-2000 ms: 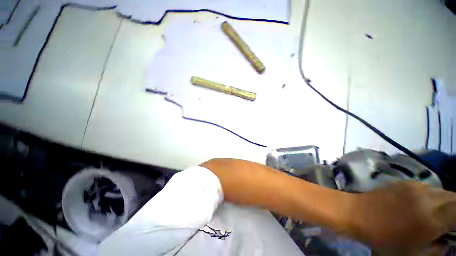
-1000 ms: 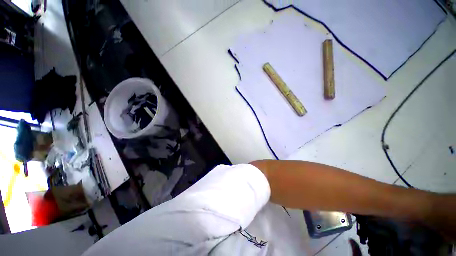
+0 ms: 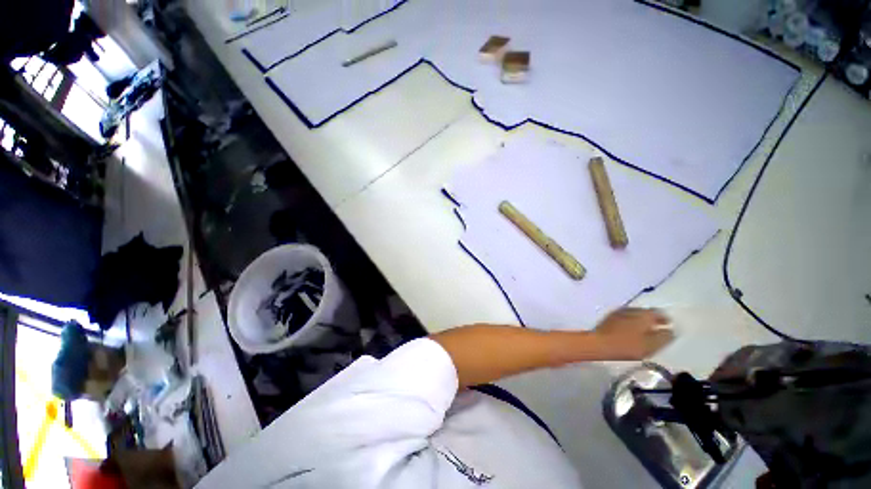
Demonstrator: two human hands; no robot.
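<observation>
The paper-topped cut block (image 3: 659,215) with dark edges lies on the table, with two yellowish-brown bar weights (image 3: 541,241) on it. My left hand (image 3: 635,334) is at the block's near edge, blurred, with its fingers drawn in; whether it holds anything is unclear. My right hand is not in view. The electric cutting machine (image 3: 802,406) stands at the lower right, cut off by the frame. Its silver base plate (image 3: 683,457) is just below my left hand, apart from it.
The larger paper-covered lay (image 3: 611,86) is behind the block, with two small boxes (image 3: 515,66) and a thin bar (image 3: 370,53) on it. A black cable (image 3: 731,250) curves at the right. A white bucket (image 3: 250,304) of dark scraps stands left of the table edge.
The view has shifted, showing more of the lay and the machine's base. My left hand has come back from the right edge to beside the cut block. The two weights remain on the block.
</observation>
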